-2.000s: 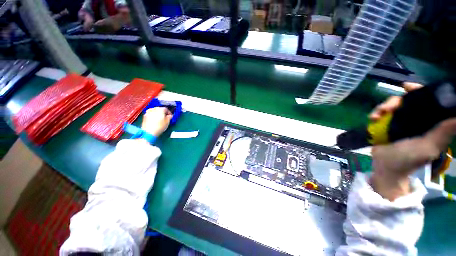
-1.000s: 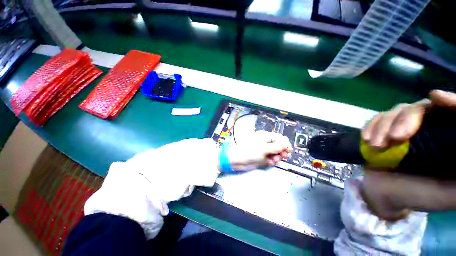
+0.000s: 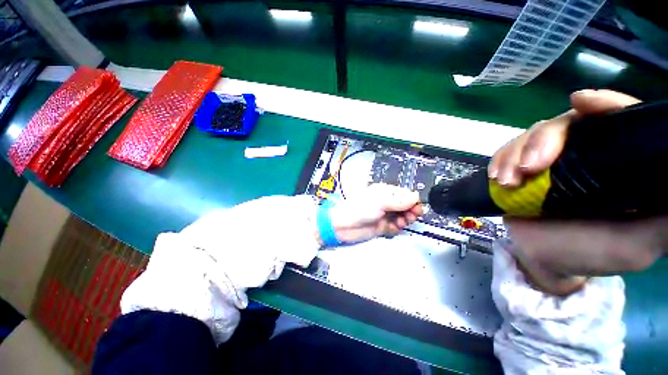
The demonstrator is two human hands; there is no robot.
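Note:
The open laptop base [image 3: 410, 275] lies on the bench, its silver-white inner panel toward me and the dark motherboard [image 3: 395, 170] along its far half. My right hand [image 3: 557, 146] grips a thick black electric screwdriver [image 3: 608, 165] with a yellow band, its nose pointing left over the board. My left hand [image 3: 377, 212], with a light blue wrist strap [image 3: 327, 223], is over the board close to the nose, thumb and fingertips pinched together. Whether a screw is between the fingertips is too small to tell. A blue tray [image 3: 228, 115] holds a dark pile of screws.
Two stacks of red bubble bags lie at the left, one at the far left [image 3: 66, 124] and one beside the tray [image 3: 165, 116]. A small white strip [image 3: 266, 151] lies left of the laptop. A label sheet [image 3: 535, 44] hangs above. An open carton [image 3: 55, 271] stands lower left.
My left hand has moved from the blue tray rightward to the motherboard. The screwdriver has come down and left, its nose now near my left fingertips. The view has tilted downward.

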